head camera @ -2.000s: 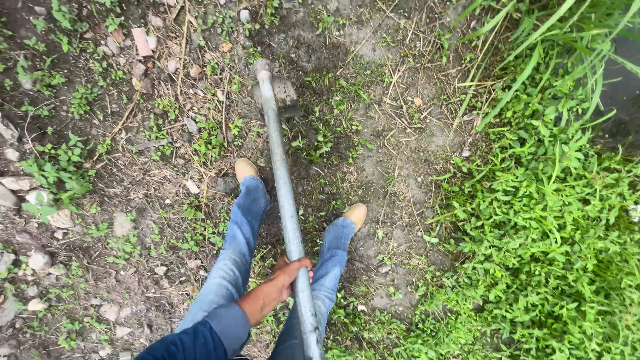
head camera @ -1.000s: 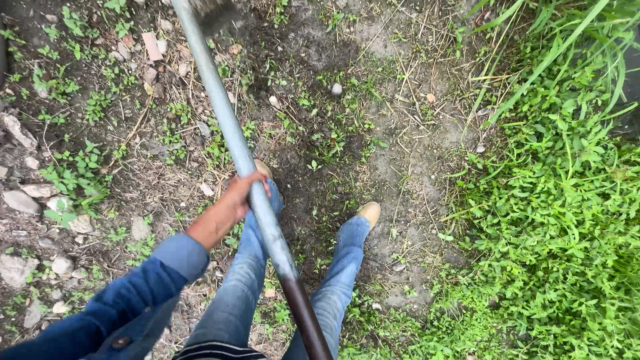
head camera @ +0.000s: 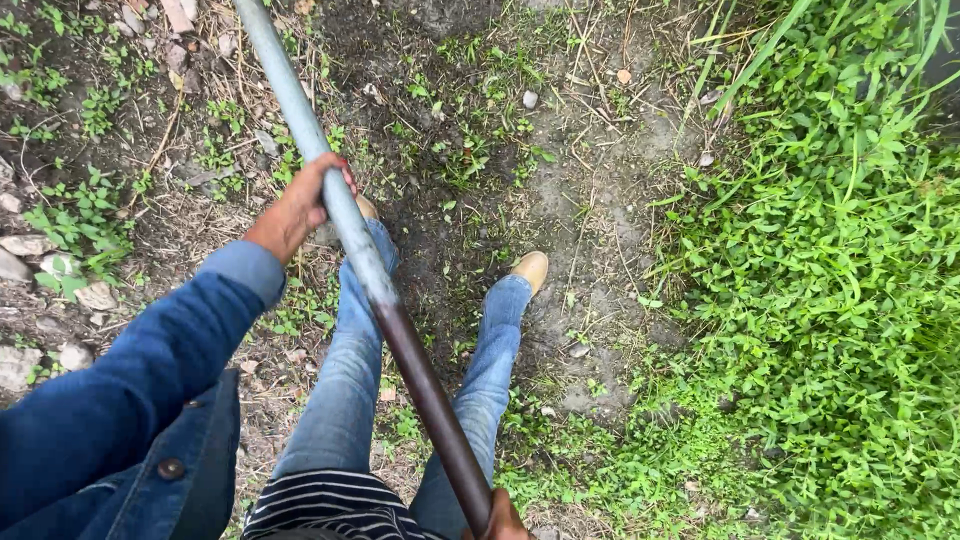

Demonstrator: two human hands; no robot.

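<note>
A long round pole [head camera: 360, 251], grey above and dark brown below, slants from the top left to the bottom centre over my legs. My left hand [head camera: 304, 199] is closed around its grey part, above my left shoe. Low in the view, my right hand [head camera: 502, 519] grips the brown part near the bottom edge; much of that hand is cut off. The pole's upper end lies outside the view, so whatever it carries is hidden.
My tan shoes [head camera: 531, 270] stand apart on damp soil with sparse weeds. Stones [head camera: 75, 355] and a brick fragment [head camera: 176, 15] lie at left. Dense green plants [head camera: 817, 300] cover the right side, with dark water or ground at the top right corner.
The pole has swung toward the left and its metal head has left the view at the top. My right hand has come into view at the pole's brown part.
</note>
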